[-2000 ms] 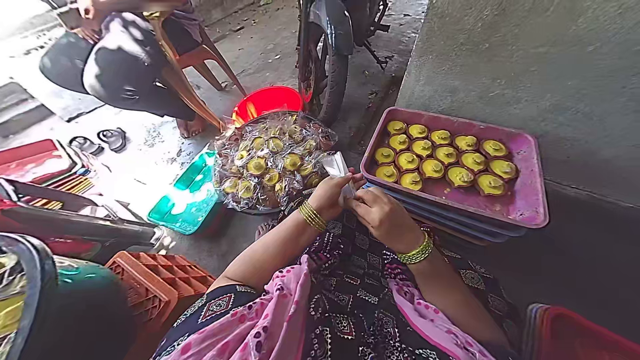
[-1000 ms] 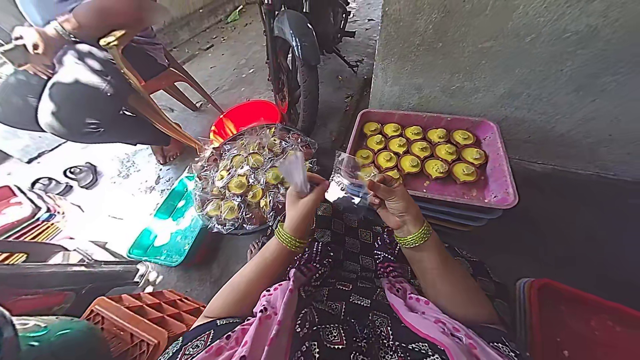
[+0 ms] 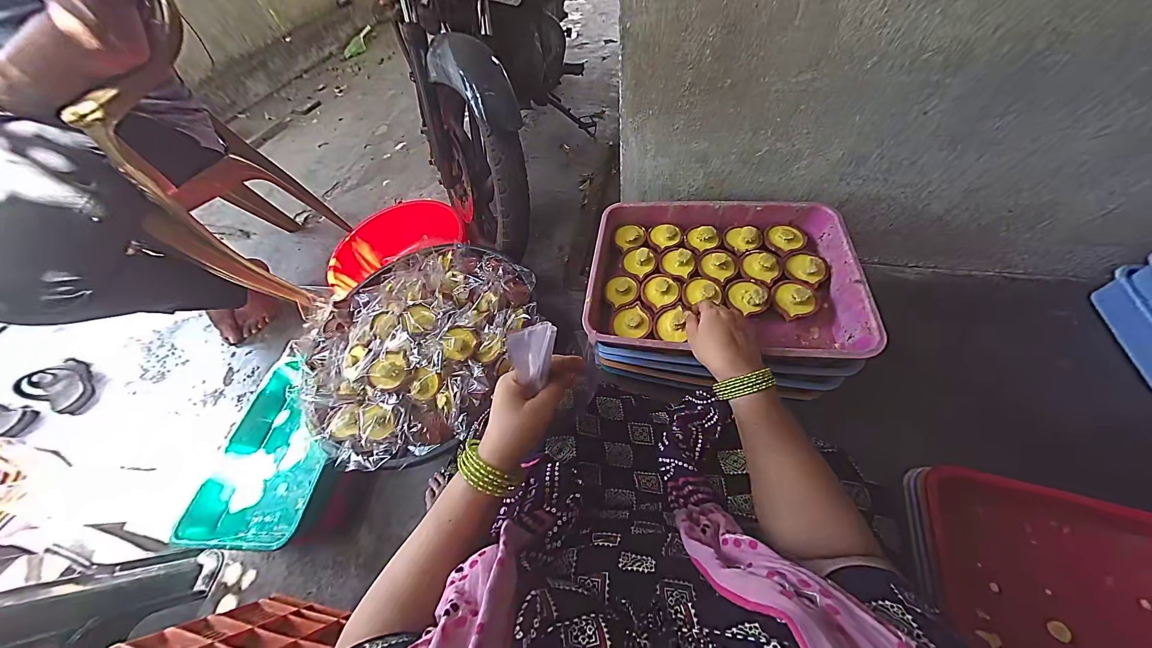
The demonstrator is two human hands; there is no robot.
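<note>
My left hand (image 3: 531,405) holds a bundle of clear plastic bags (image 3: 532,349) upright above my lap. My right hand (image 3: 723,340) reaches into a pink plastic tray (image 3: 855,270), its fingers at a yellow-filled clay lamp in the nearest row; whether they grip it cannot be told. Rows of these small clay lamps (image 3: 760,266) with yellow, peaked fillings lie in the tray, which rests on a stack of other trays (image 3: 648,360). Left of my left hand, a wide round container is heaped with similar lamps wrapped in clear plastic (image 3: 423,351).
A red basin (image 3: 396,236) stands behind the wrapped heap, near a motorcycle's front wheel (image 3: 504,180). A teal tray (image 3: 261,477) lies at the left, an orange crate (image 3: 243,625) below, a red tray (image 3: 1035,558) at the lower right. Another person (image 3: 81,225) sits on a chair at upper left.
My right hand has moved from the plastic near my left hand to the lamps in the pink tray. My left hand still holds the bags. The view has shifted somewhat.
</note>
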